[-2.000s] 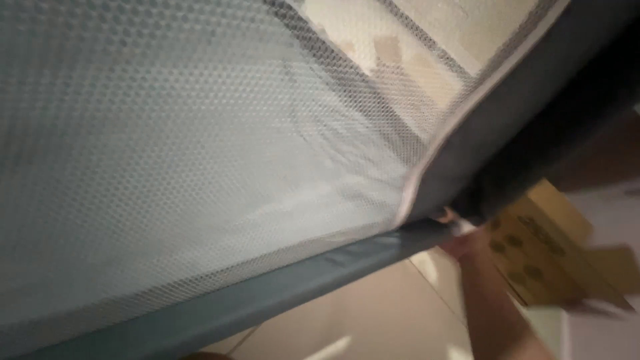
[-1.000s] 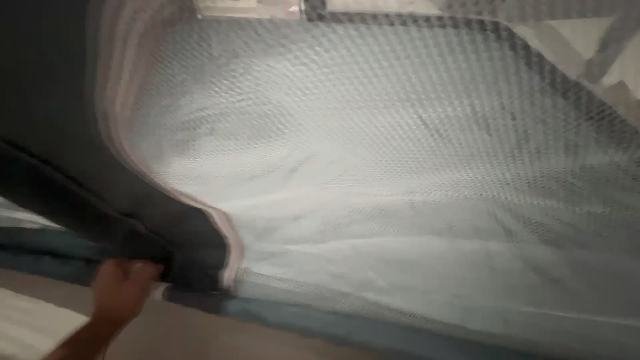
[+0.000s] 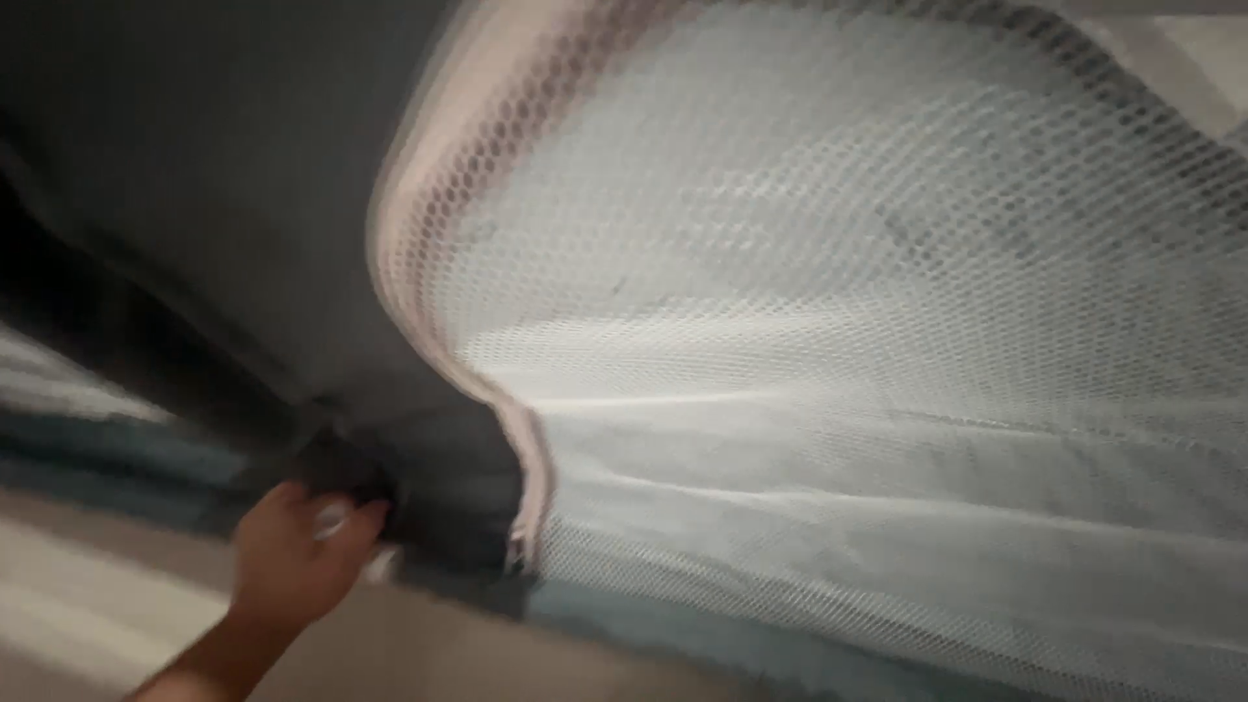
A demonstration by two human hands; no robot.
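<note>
My left hand [image 3: 297,556] reaches in from the lower left. Its thumb and fingers pinch dark fabric [image 3: 346,473] at the lower corner of a mesh-sided fabric panel; small white bits show at the fingers. Dark grey fabric [image 3: 224,195] rises above the hand. Pale pink piping [image 3: 385,234] curves down between it and the light grey mesh [image 3: 780,292], which fills the right side. A blue-grey fabric band [image 3: 702,634] runs along the bottom edge. The picture is blurred. My right hand is not in view.
A light beige floor [image 3: 88,604] shows below the panel at the lower left. A black padded edge or strap [image 3: 146,331] slants down towards my hand. Pale shapes lie beyond the mesh at the upper right.
The view has swung from a corner with a cardboard box beside it to this corner. Since one second ago, my left hand has stayed on the dark fabric, and both appear closer.
</note>
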